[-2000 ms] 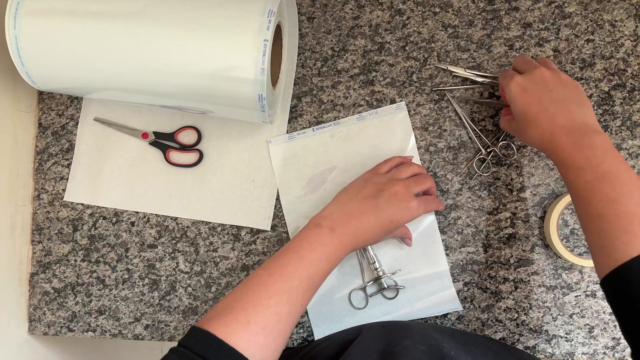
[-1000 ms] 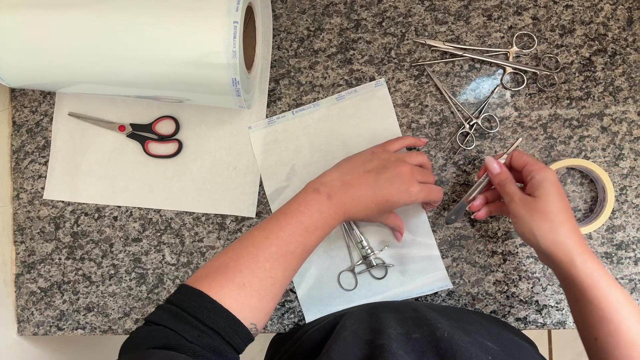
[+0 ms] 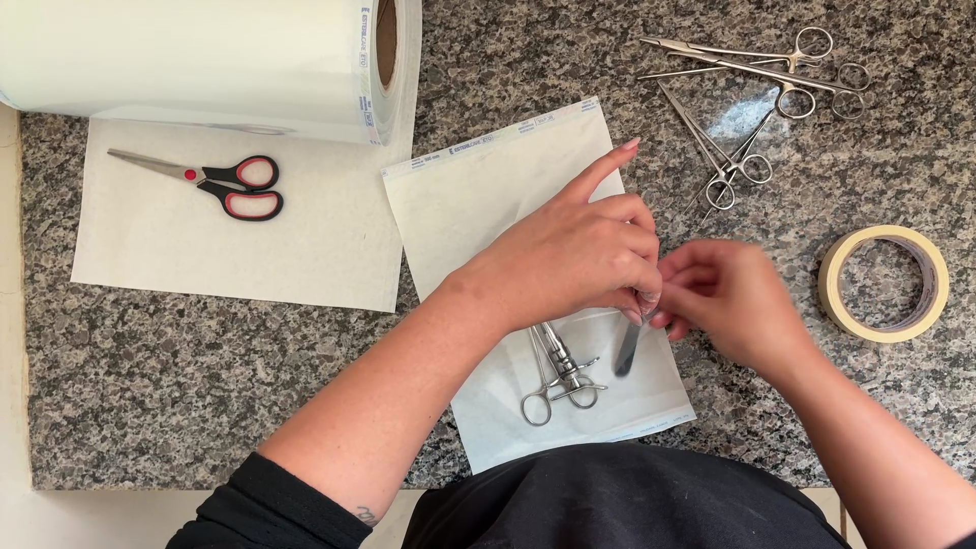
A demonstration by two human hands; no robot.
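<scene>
A sheet of sterilization pouch material lies tilted on the granite, in front of me. On its lower half rest a metal dental syringe and a ring-handled instrument, their upper parts under my left hand. Fingertips of that hand pinch a slim metal instrument with a flat, blade-like end pointing down over the sheet. My right hand, slightly blurred, meets the left at the sheet's right edge, its fingers at the same instrument. Whether the right fingers still grip it, I cannot tell.
Several ring-handled metal instruments lie crossed at the upper right, above a roll of masking tape. At the upper left is a large roll of pouch material. Black-and-red scissors rest on its unrolled end.
My right hand first reached among the instruments at the upper right, then came away with a slim metal one. Now it has moved left to my left hand, whose fingers have closed on that instrument.
</scene>
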